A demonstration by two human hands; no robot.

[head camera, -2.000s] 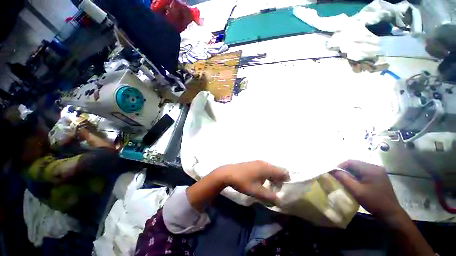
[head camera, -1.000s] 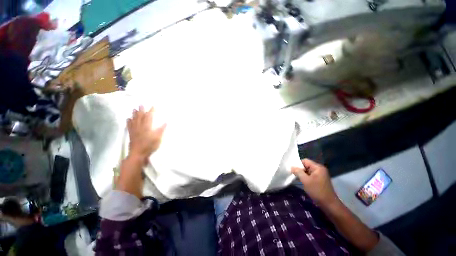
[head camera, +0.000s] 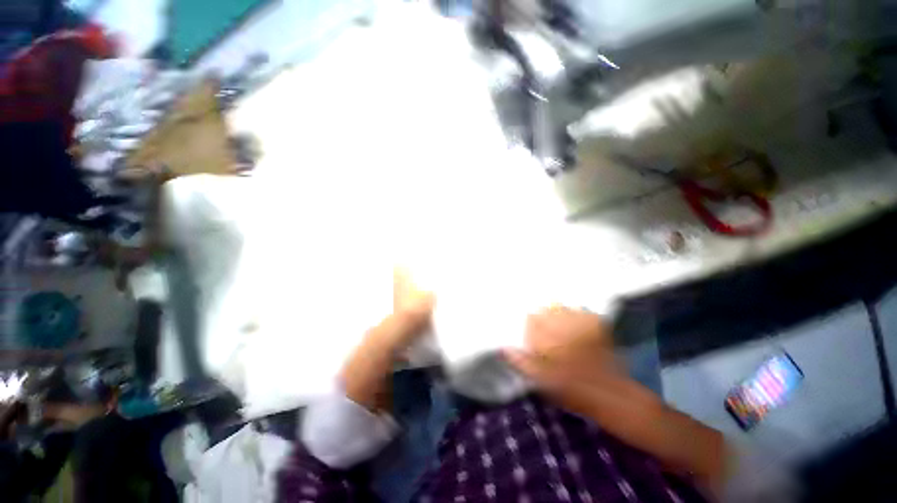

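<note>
A large white fabric piece (head camera: pixel 344 177) is spread over the table and hangs over its front edge toward my lap. It is overexposed, so its folds and edges are hard to see. My right hand (head camera: pixel 568 344) grips the cloth near the table's front edge, fingers closed. My left hand (head camera: pixel 398 319) is on the cloth just left of it; its fingers are washed out by glare and blur, so its grip is unclear.
Scissors (head camera: pixel 728 211) with red and yellow loops lie right of the cloth near the sewing machine parts (head camera: pixel 541 88). A lit smartphone (head camera: pixel 764 389) lies on a pale surface at lower right. Brown cardboard (head camera: pixel 192 138) and another machine with a teal wheel (head camera: pixel 49 319) are at left.
My left hand has moved from flat on the cloth at left toward the centre front. My right hand has moved left, bringing the cloth's edge with it. Both hands are now close together.
</note>
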